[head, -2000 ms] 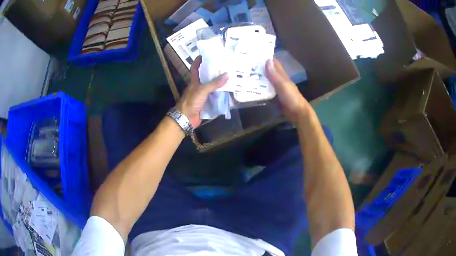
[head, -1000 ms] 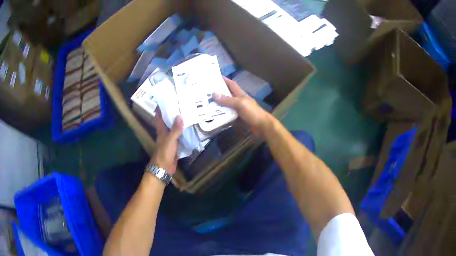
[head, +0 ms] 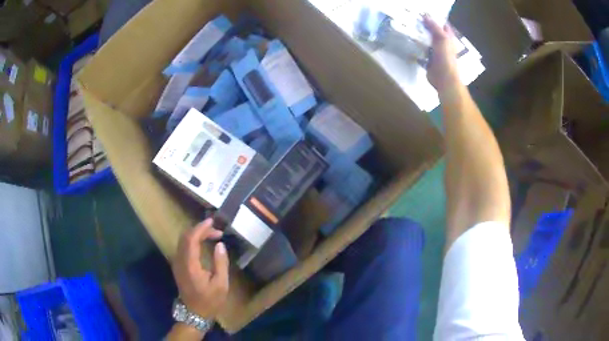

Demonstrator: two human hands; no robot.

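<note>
My left hand is at the near left wall of the open carton, fingers bent and apart, with nothing visible in it. Its fingertips are close to a white and black gift box; contact is unclear. A white gift box with printed pictures lies beside that one. My right hand reaches past the carton's right wall to a pile of white printed papers or packs. A clear, shiny item lies by its fingers; whether they grip it is unclear.
Blue and white boxes lie loose in the carton. A blue crate with brownish items stands left, another blue crate lower left. Open brown cartons and a blue item are at the right.
My hands have moved apart. The white device and packs are no longer held between them over the carton. My right hand has moved up and right to the paper pile; my left has moved down.
</note>
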